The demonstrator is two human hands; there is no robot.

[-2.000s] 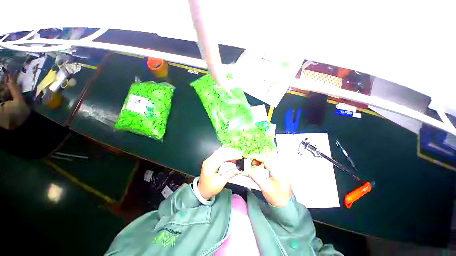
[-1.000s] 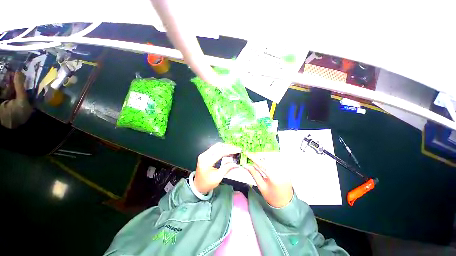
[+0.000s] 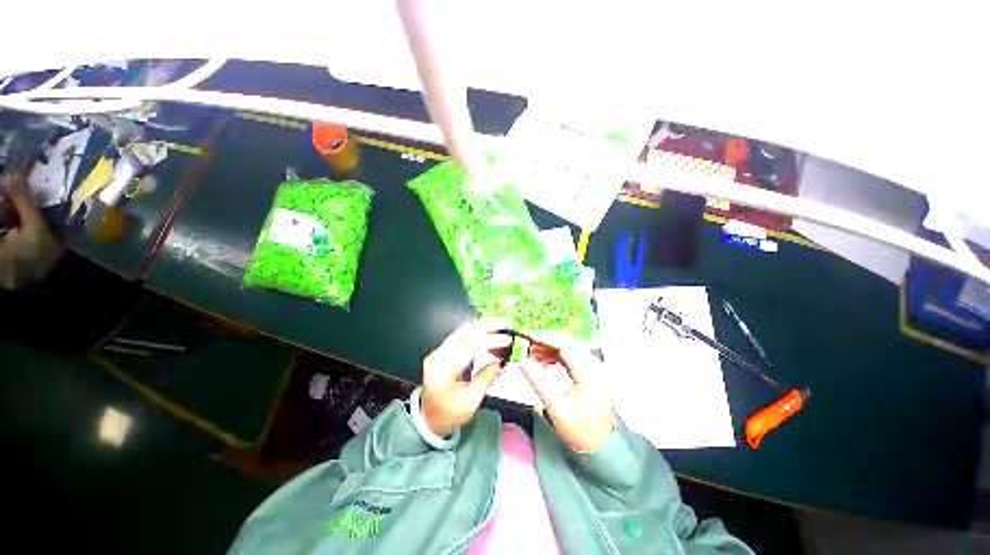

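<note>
My left hand (image 3: pixel 454 377) and my right hand (image 3: pixel 572 392) meet at the front edge of the bench. The fingertips of my left hand are closed on a small black part (image 3: pixel 509 352). Between it and the fingers of my right hand is a tiny green plastic part (image 3: pixel 521 348), touching or against the black part; the exact fit is too small to tell. The open poly bag of green parts (image 3: pixel 489 244) lies just beyond my hands, with loose green pieces at its near end. A second, plumper bag of green parts (image 3: pixel 312 241) with a white label lies to the left.
White printed sheet (image 3: pixel 678 379) to the right bears a digital caliper (image 3: pixel 711 344). A pen (image 3: pixel 746 332) and orange utility knife (image 3: pixel 776 418) lie beside it. Behind are a blue tool (image 3: pixel 630 260), black rectangle (image 3: pixel 680 230) and orange-topped container (image 3: pixel 330 141). Another person's arm (image 3: pixel 29 233) shows far left.
My hands stay together at the bench edge, with the fingers shifted slightly around the small parts. The black part shows more clearly beside the green one. The view has shifted slightly.
</note>
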